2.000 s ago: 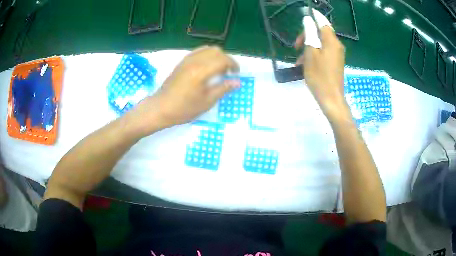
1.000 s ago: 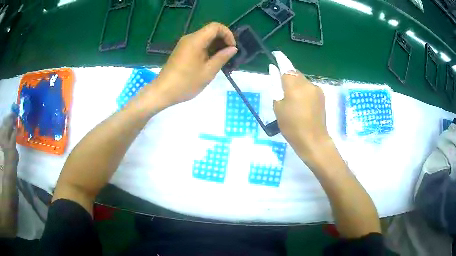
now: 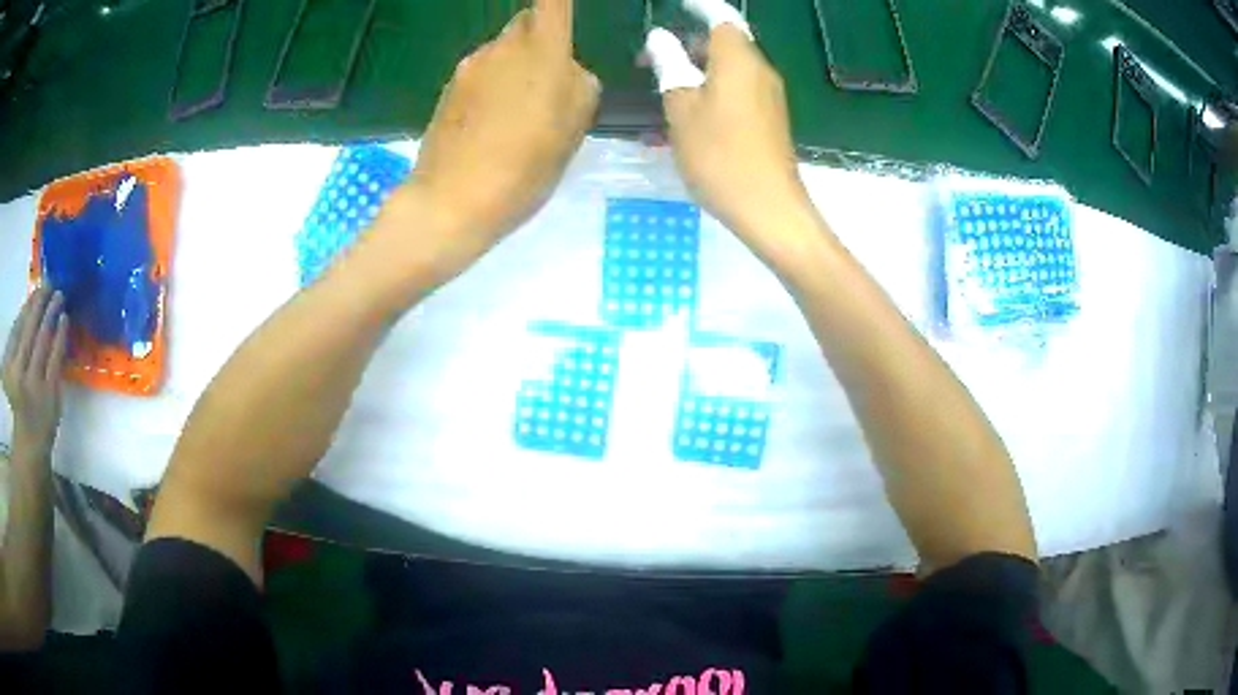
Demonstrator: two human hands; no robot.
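Note:
My left hand (image 3: 509,116) reaches over the green belt at the top, its fingertips cut off by the picture's edge. My right hand (image 3: 726,116) is beside it, with white finger cots on its fingertips. A dark piece, probably the end of a black phone middle frame (image 3: 630,111), shows between the hands. Whether either hand grips it is unclear. Three blue dotted adhesive sheets lie on the white mat below: one upper centre (image 3: 652,261), one lower left (image 3: 568,394), one lower right (image 3: 722,432). Another blue sheet (image 3: 356,197) lies partly behind my left forearm.
An orange tray (image 3: 160,292) with dark blue pieces is far left, a neighbour's hand (image 3: 37,353) at its edge. A stack of blue sheets in clear plastic (image 3: 1011,258) lies right. Several black frames, one at upper right (image 3: 1018,79), lie on the green belt (image 3: 937,129).
Both hands have moved up and away over the belt, and the frame they held over the mat is mostly out of sight. The neighbour's hand has come onto the orange tray.

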